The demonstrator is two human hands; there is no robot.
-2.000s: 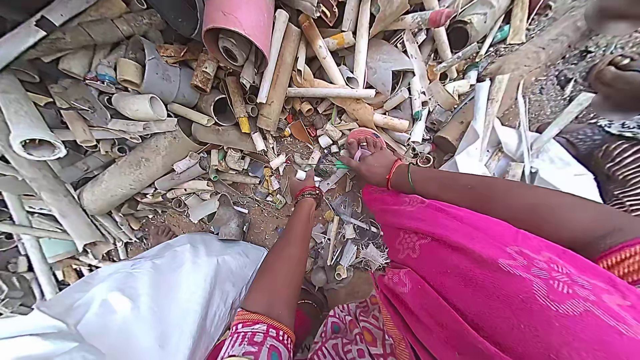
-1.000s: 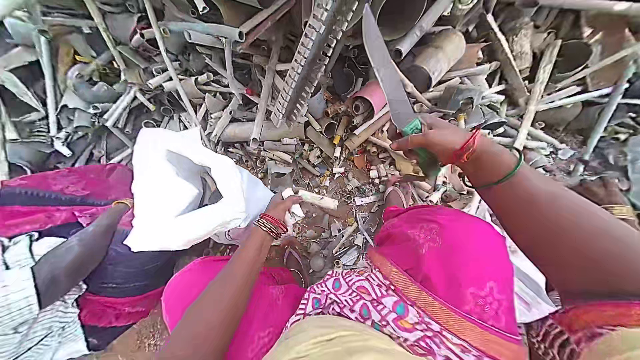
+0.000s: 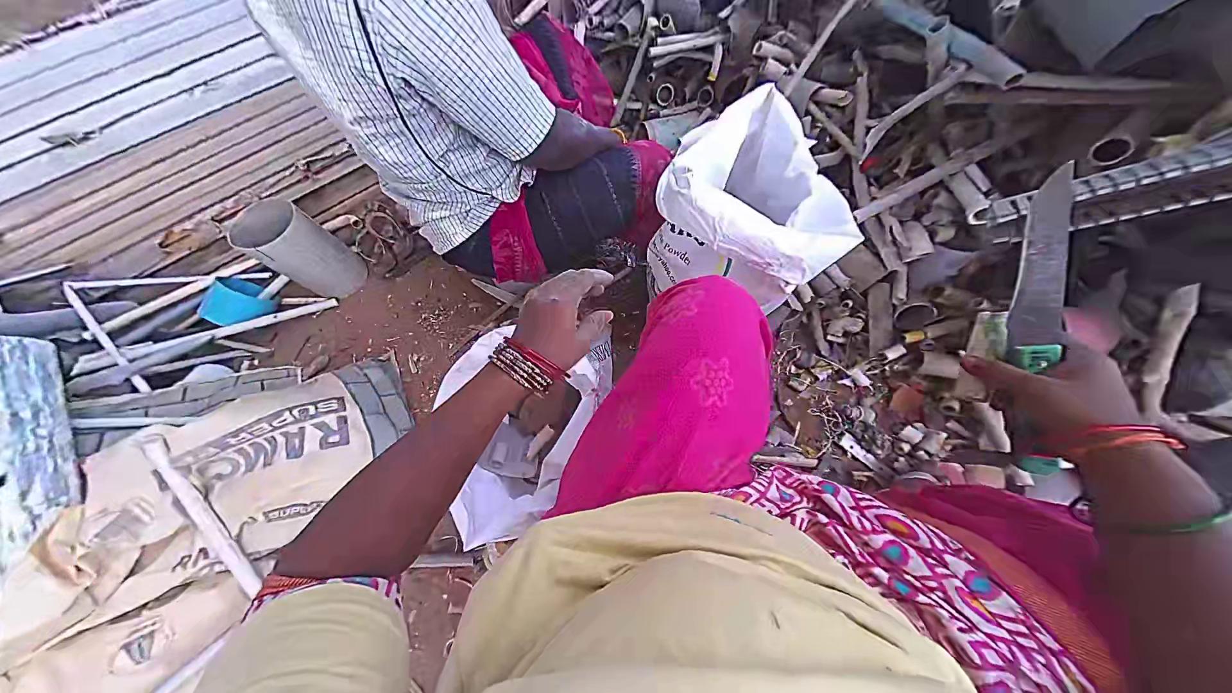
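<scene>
My right hand [image 3: 1059, 395] is closed around the green handle of a large knife [image 3: 1044, 260], its broad blade pointing up and away over the scrap pile. My left hand [image 3: 563, 322] is over an open white sack [image 3: 476, 395] beside my knee, fingers apart and nothing seen in them. A few pale pieces lie in that sack. Another white sack [image 3: 707, 217], upright with its mouth open, stands beyond my pink-clad knee. Pieces of pipe and plastic scrap [image 3: 837, 423] lie on the ground between my knee and the knife.
A person in a striped shirt [image 3: 404, 106] sits close at the upper left, by the upright sack. Corrugated sheets [image 3: 144, 144], a wide grey pipe [image 3: 298, 250], a blue plastic piece [image 3: 236, 300] and printed sacks [image 3: 221, 481] lie left. A metal bar [image 3: 1136, 192] juts in from the right.
The view has swung left. My left hand held a pale pipe piece one second ago; it has let go and is over the sack by my knee. The knife stays in my right hand.
</scene>
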